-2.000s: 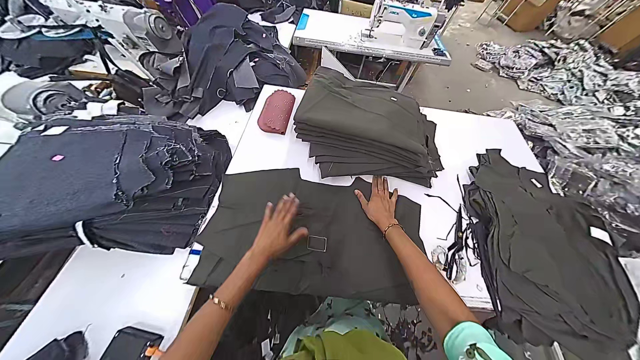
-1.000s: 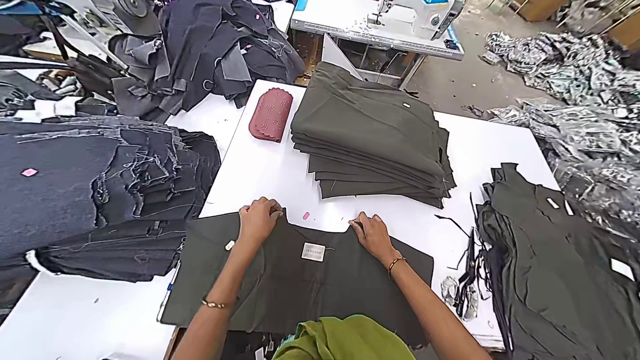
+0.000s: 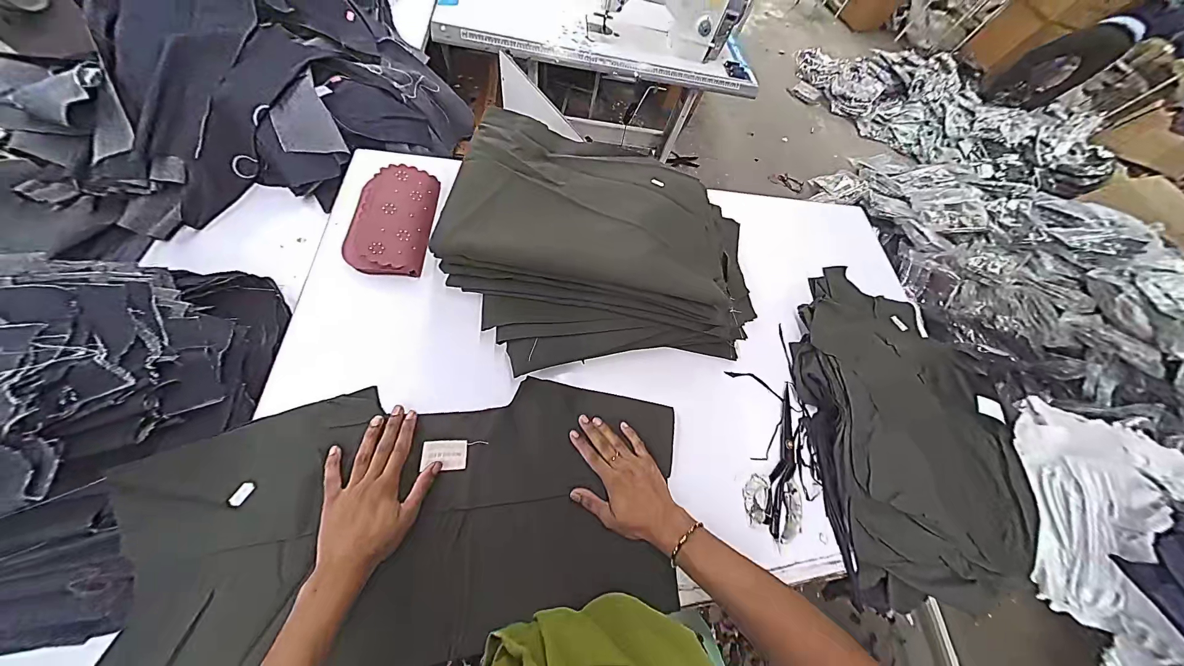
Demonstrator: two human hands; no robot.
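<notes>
A dark olive garment piece lies spread on the white table in front of me. My left hand rests flat on it, fingers apart, its thumb at the lower edge of a sewn-in white label that bears writing. My right hand lies flat on the right part of the cloth, fingers slightly spread. A small white sticker sits on the cloth left of my left hand. Just beyond the garment piece stands a folded stack of olive cloth. Neither hand grips anything.
A red scalloped case lies left of the stack. Dark strips and scissors are beside the olive garments at right. Dark denim pieces pile up at left. Beyond stands a sewing machine; plastic-wrapped bundles cover the floor at right.
One second ago both hands pinched the cloth's upper edge; now they lie flat on it, apart from each other. The label shows now and one second ago, but two seconds ago only a stitched rectangle showed.
</notes>
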